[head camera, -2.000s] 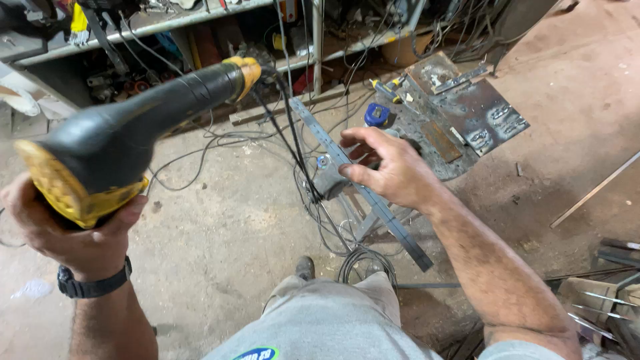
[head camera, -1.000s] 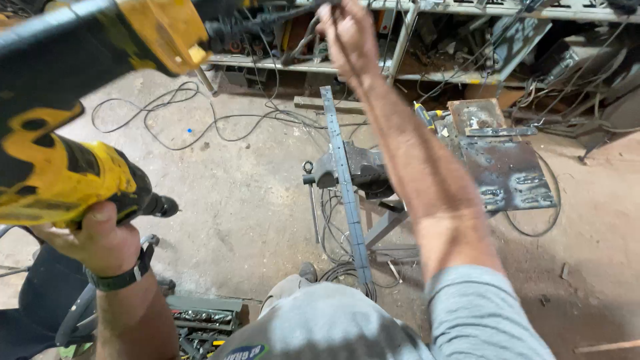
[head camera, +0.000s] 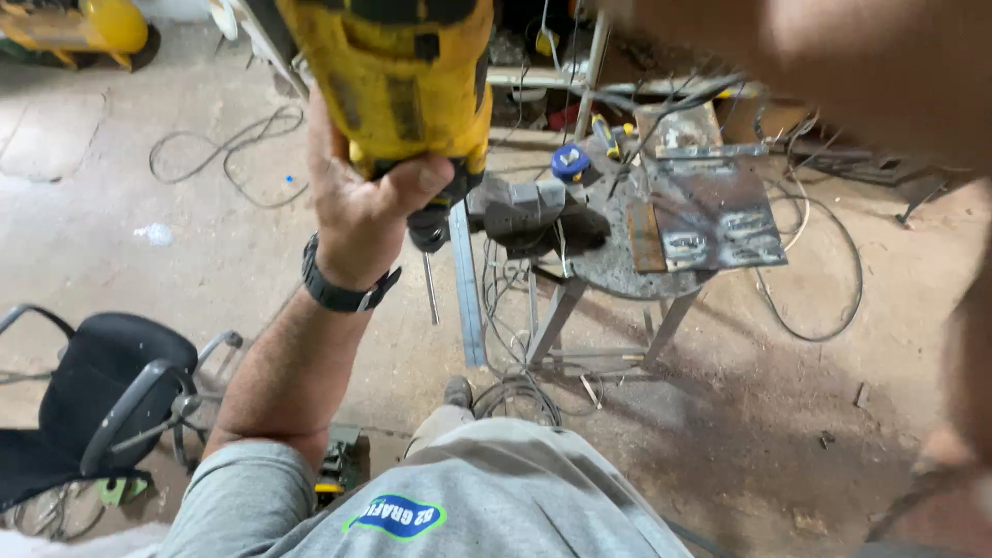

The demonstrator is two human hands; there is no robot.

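Observation:
My left hand (head camera: 368, 201) grips a yellow and black power drill (head camera: 403, 93), its chuck low and a thin bit (head camera: 431, 288) pointing downward. My right hand and arm (head camera: 837, 70) loom blurred at the upper right, very near the camera; the fingers and anything in them cannot be made out. Just right of the bit, a long flat metal bar (head camera: 468, 298) stands at the jaws of a bench vise (head camera: 515, 203). The vise is mounted on a round metal stand table (head camera: 643, 285). How the bar is clamped is partly hidden by the drill and hand.
On the stand lie a blue tape measure (head camera: 570, 163), a yellow-handled tool (head camera: 605, 137), a rusty strip (head camera: 646, 236) and a steel plate with weld beads (head camera: 725, 221). Cables (head camera: 519, 399) coil by its legs. A black office chair (head camera: 116, 380) stands left, a shelf (head camera: 535, 80) behind.
The drill has swung from the left to the upper middle, its bit now pointing down. My right hand, on the bar two seconds ago and raised near the shelf later, is now close to the camera.

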